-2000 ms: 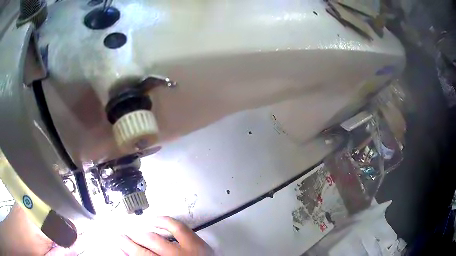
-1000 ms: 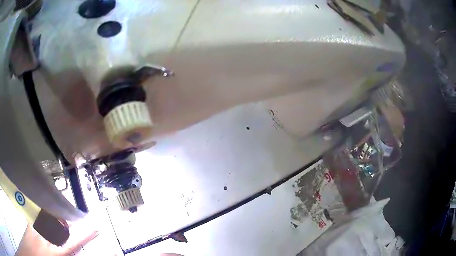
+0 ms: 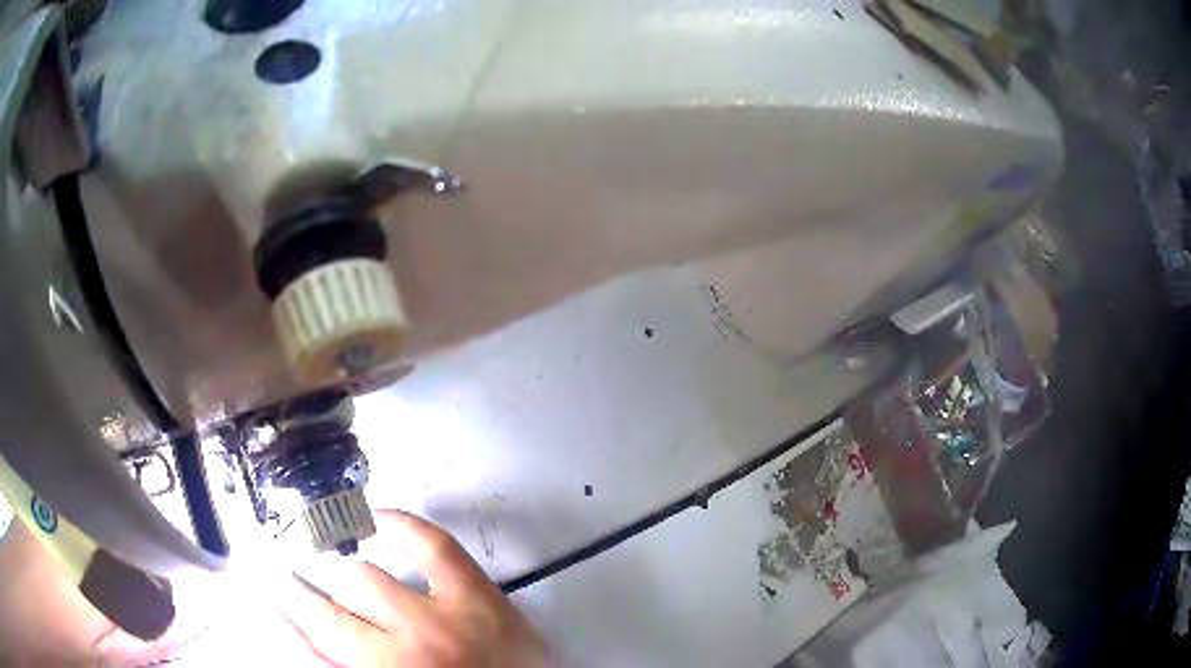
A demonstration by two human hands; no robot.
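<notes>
The white sewing machine arm (image 3: 627, 170) fills the upper view. Its ribbed cream tension dial (image 3: 340, 313) is at the front, with a smaller ribbed knob (image 3: 337, 517) below. My right hand (image 3: 418, 594) lies palm down just below the small knob, fingers spread towards the glaring needle area. My left hand (image 3: 46, 594) is at the lower left edge, partly behind the machine lamp (image 3: 79, 548) and cut off by the frame. White cloth (image 3: 209, 626) lies between the hands, mostly washed out by the light. The needle is not discernible.
The white machine bed (image 3: 562, 418) has a dark seam along its front edge. A clear and red accessories tray (image 3: 960, 418) stands at the right. Crumpled white material (image 3: 947, 607) is at the lower right. Brown cardboard scraps (image 3: 940, 46) lie on top of the arm.
My right hand, almost out of the picture one second ago, is back over the bed beside the needle area. My left hand has shifted left behind the lamp.
</notes>
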